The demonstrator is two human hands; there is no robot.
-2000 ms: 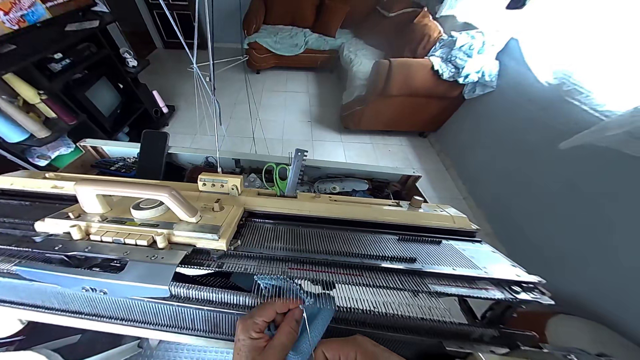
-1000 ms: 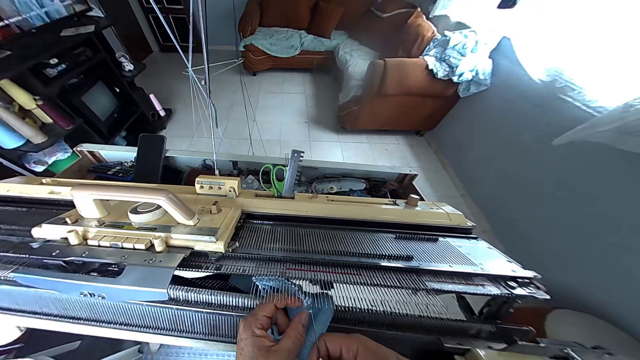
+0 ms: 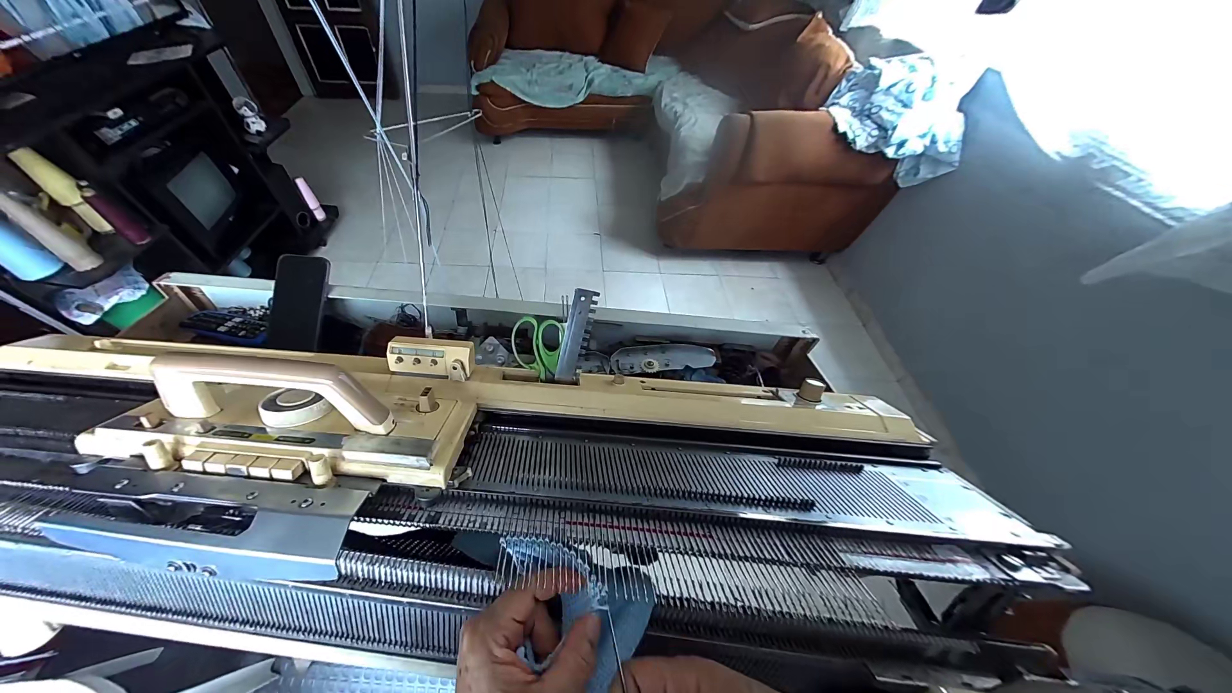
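Note:
Blue knitted fabric (image 3: 626, 616) hangs at the needle bed of a knitting machine (image 3: 674, 520), its upper edge by several extended needles. My left hand (image 3: 529, 630) pinches the fabric between thumb and fingers just below those needles. My right hand (image 3: 698, 674) lies low at the frame's bottom edge, mostly out of view, beside a thin metal tool (image 3: 614, 640) whose tip points up at the fabric edge. The fingers of the right hand are largely hidden, though the tool's lower end runs into them. Left of the fabric stands the beige carriage (image 3: 289, 433) with its handle.
Behind the machine, a tray (image 3: 674, 313) holds green-handled scissors (image 3: 539, 346), a toothed metal bar (image 3: 577, 332) and a dark phone (image 3: 298, 303). Yarn strands (image 3: 416, 212) run down to the machine. A brown sofa (image 3: 780, 183) and a black shelf unit (image 3: 221, 154) stand farther back.
The left hand keeps its hold on the fabric. The thin tool has shifted from near the needles to a lower, more upright position beside the left thumb.

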